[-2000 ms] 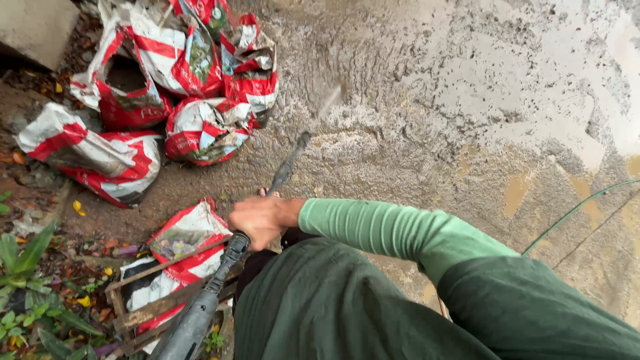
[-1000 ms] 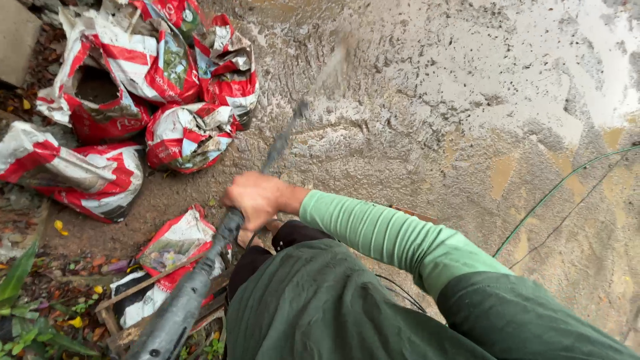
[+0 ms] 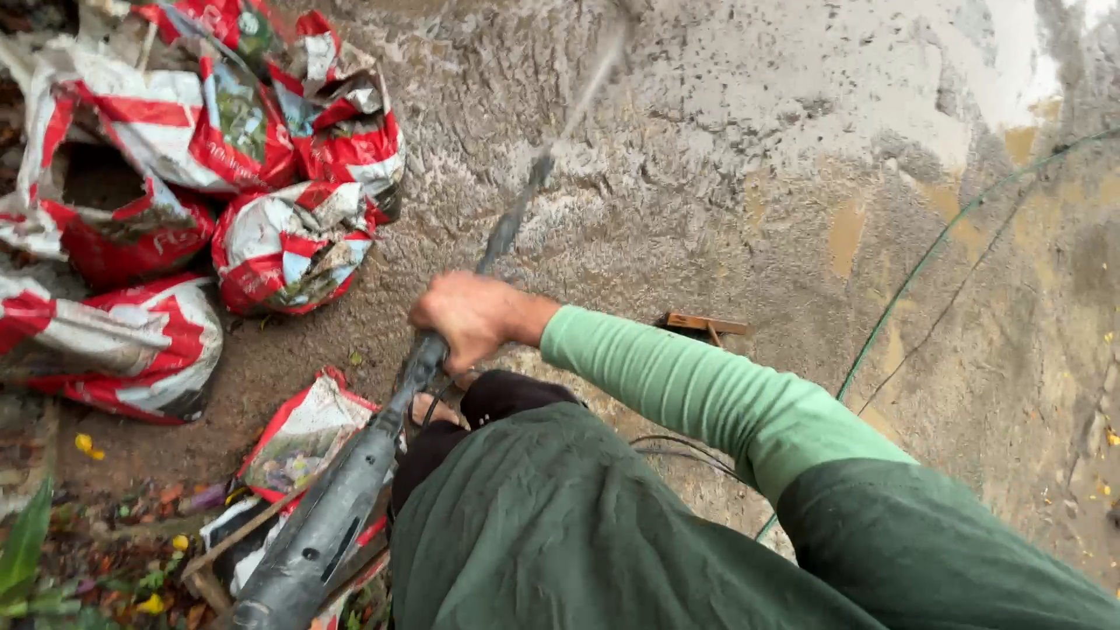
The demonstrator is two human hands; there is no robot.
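My right hand (image 3: 468, 317), bare below a light green sleeve, is closed around the dark lance of a pressure washer (image 3: 424, 354). The lance runs diagonally from the lower left corner up to its nozzle (image 3: 542, 166), just above the muddy ground. A thin spray of water (image 3: 593, 87) leaves the nozzle toward the top of the view and strikes the wet grey surface (image 3: 700, 131). The thick rear body of the washer gun (image 3: 324, 525) lies at the lower left, its end cut off by the frame edge. My left hand is not in view.
Several red and white plastic sacks (image 3: 157, 114) stand at the upper left, some open. Another sack (image 3: 306, 433) lies lower, by a wooden crate (image 3: 206, 582). A green hose (image 3: 927, 254) curves across the right. A brown wooden piece (image 3: 707, 324) lies beyond my forearm. Plants edge the lower left.
The water jet continues, with my right hand still on the lance. The brown wooden piece beyond my forearm shows more fully now. The view has shifted somewhat.
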